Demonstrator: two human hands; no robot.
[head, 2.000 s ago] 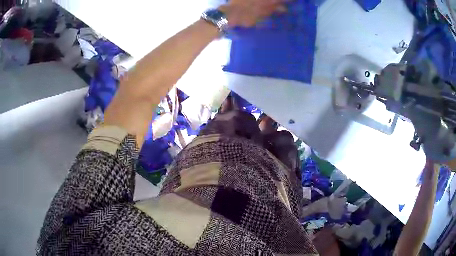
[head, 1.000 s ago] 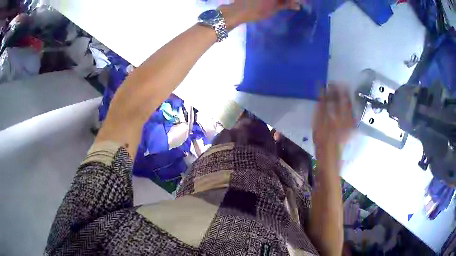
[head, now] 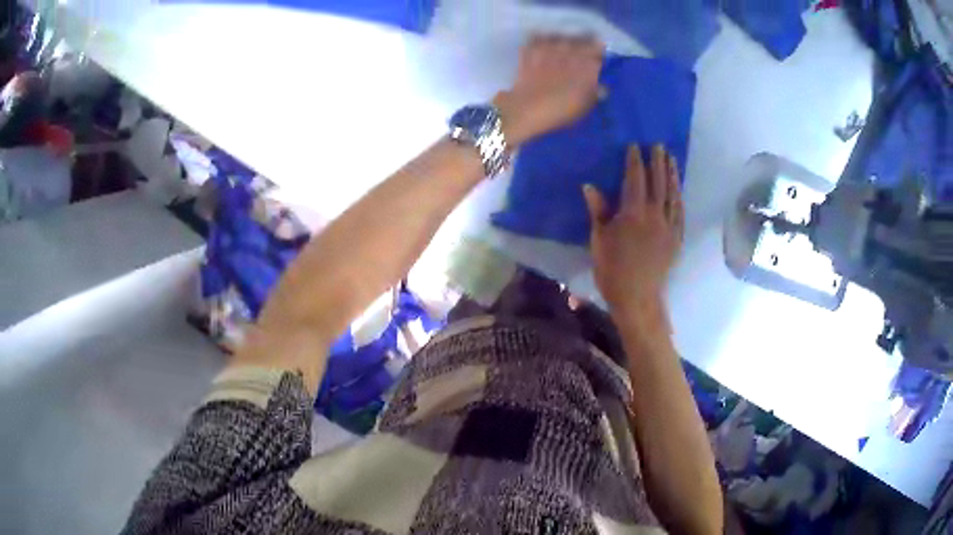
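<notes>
A blue cloth panel (head: 650, 105) lies on the white table (head: 314, 115) in front of me. My left hand (head: 554, 84), with a metal watch on the wrist, is at the panel's upper left edge with its fingers curled. It is blurred, and I cannot tell if it grips the cloth. My right hand (head: 637, 225) lies palm down on the panel's lower right part, fingers apart. The cloth cutting machine (head: 888, 230) stands to the right on its silver base plate (head: 789, 235), touched by neither hand.
More blue cloth lies at the top edge (head: 355, 10) and beyond the panel (head: 768, 23). Blue cloth is bunched at the far right (head: 914, 125). A small metal object (head: 849, 126) lies behind the machine. Blue and white scraps (head: 246, 246) are heaped below the table edge.
My right hand has come from the machine side onto the panel. My left hand has moved down and nearer to it. The panel's far part no longer stretches up to the top of the picture.
</notes>
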